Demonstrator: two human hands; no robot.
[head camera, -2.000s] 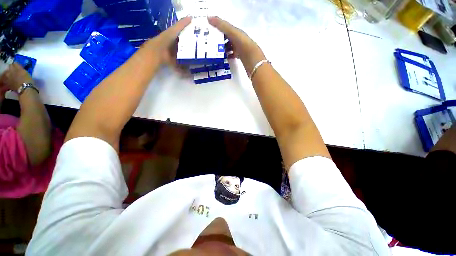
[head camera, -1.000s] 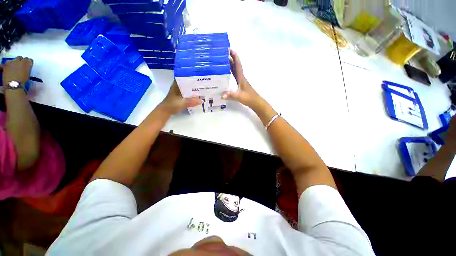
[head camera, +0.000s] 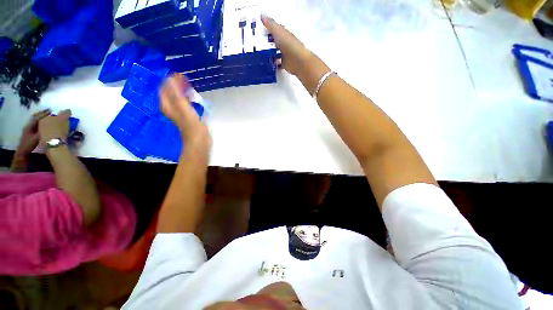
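A stack of cable boxes (head camera: 245, 30) lies on the table at top centre, white printed faces up and blue edges towards me. My right hand (head camera: 286, 49) is at its right side, thumb on the top face and fingers along the edge. My left hand (head camera: 184, 109) is raised and blurred above the blue trays (head camera: 145, 130), apart from the stack. A pale translucent patch shows beside its fingers; whether the hand holds it is not clear.
More stacked cartons (head camera: 164, 18) stand directly left of the stack. A blue heap (head camera: 76, 36) and black cables (head camera: 30, 75) lie far left. A neighbour's hands (head camera: 51, 127) work at left. A blue-framed carton (head camera: 536, 72) lies at right.
The boxes, held upright between both hands a second ago, now lie flat farther forward beside the cartons. My left hand has let go and moved left over the blue trays.
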